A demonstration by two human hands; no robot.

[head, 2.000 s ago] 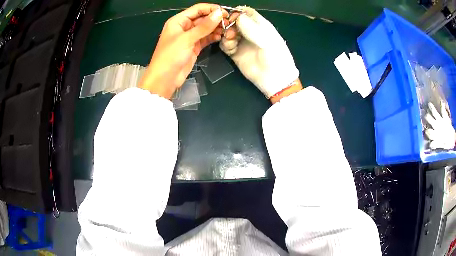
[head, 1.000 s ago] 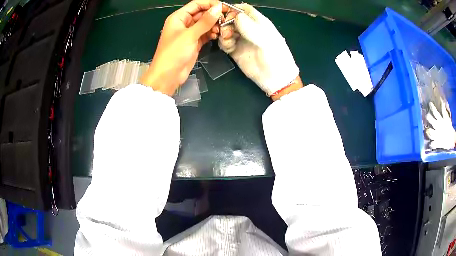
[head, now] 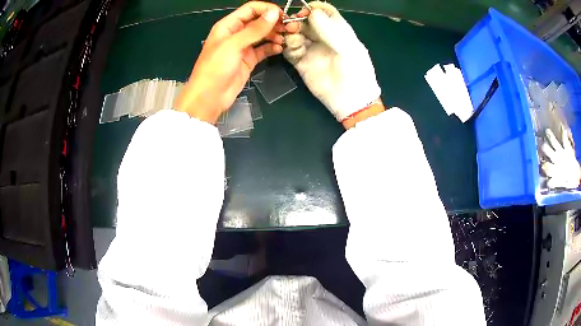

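Observation:
My left hand (head: 232, 60), bare, and my right hand (head: 334, 60), in a white glove with bare fingertips, meet at the top of the picture. Between their fingers is a small thing with silver wire handles (head: 295, 19), which looks like a binder clip. Its body and whatever it sits on are mostly hidden by the fingers. A fanned row of clear square panels (head: 143, 99) lies left of my left wrist. Loose clear panels (head: 237, 119) lie by that wrist, and one (head: 275, 85) lies between my hands.
Black foam trays (head: 32, 146) are stacked at the left. At the right, a blue bin (head: 494, 156) holds clear pieces and a white glove (head: 560, 159). White slips (head: 449, 92) lie beside it on the dark green mat (head: 280, 165). A dark clip bin (head: 478, 255) is below right.
The silver wire handles have changed angle and now form a V between the fingers. My hands have shifted only slightly. The panels remain in place.

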